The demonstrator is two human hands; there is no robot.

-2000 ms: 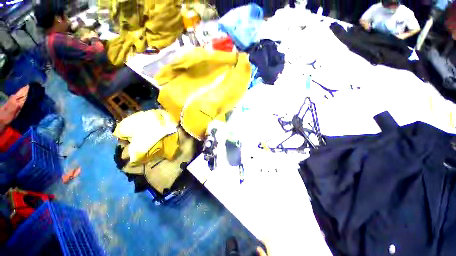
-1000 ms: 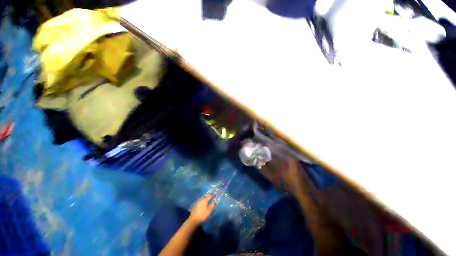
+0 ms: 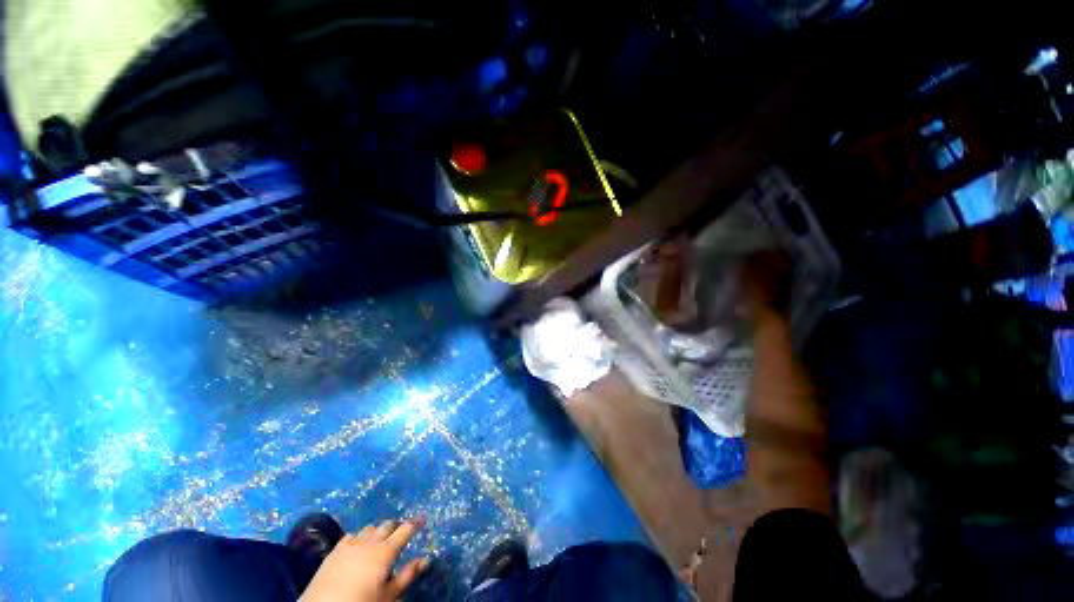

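A white perforated plastic basket (image 3: 721, 388) stands under the table, right of centre, with pale, see-through things in it. My right forearm reaches up to it, and my right hand (image 3: 766, 282) is blurred and dark at or inside the basket; its fingers and anything in them cannot be made out. My left hand (image 3: 368, 564) is low in the view over my knees, empty, with its fingers apart. A crumpled white lump (image 3: 568, 348) lies just left of the basket.
A yellow, shiny box or can (image 3: 530, 229) with red marks stands behind the white lump. A blue slatted crate (image 3: 224, 229) is at the upper left, with pale cloth above. A small blue object (image 3: 711, 453) lies below the basket. Dark shapes fill the right side.
The view has dropped from the tabletop to the space under it. My right hand has gone to the white basket. My left hand is now lower in the picture.
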